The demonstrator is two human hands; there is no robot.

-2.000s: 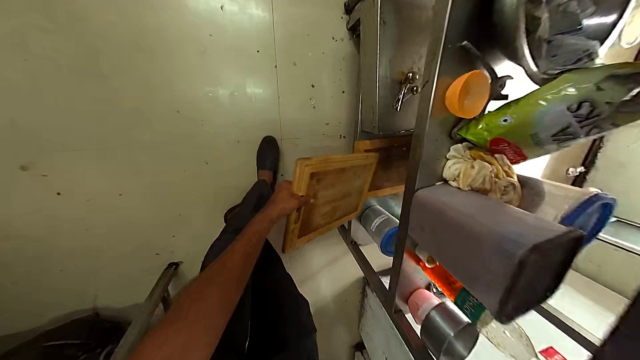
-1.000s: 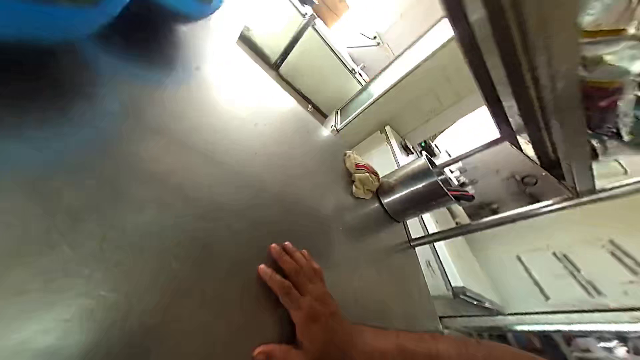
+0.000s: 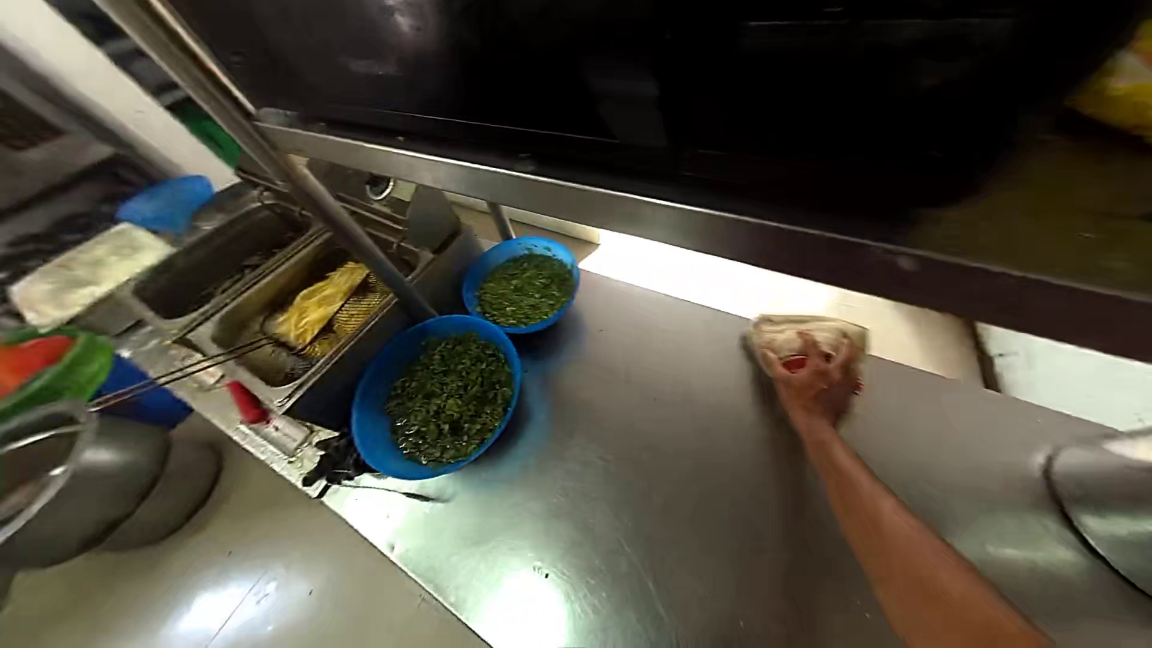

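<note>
My right hand presses a folded cream cloth with red marks onto the stainless steel table, near its far edge. The fingers are bent over the cloth. My left hand is not in view. To the left of the hand stand two blue bowls on the table. The larger bowl holds wet chopped green leaves, and the smaller bowl behind it holds finely cut greens. A metal cylindrical container is partly in view at the right edge.
A steel shelf rail crosses above the table, with a metal post at the left. Beyond the post are deep fryer basins and a basket with yellow strips. A red-handled tool lies near the table's left edge.
The view has swung strongly. The cloth lay beside the metal container one second ago; now my right hand is on it. Two seconds ago a hand held a wooden board low by the shelving.
</note>
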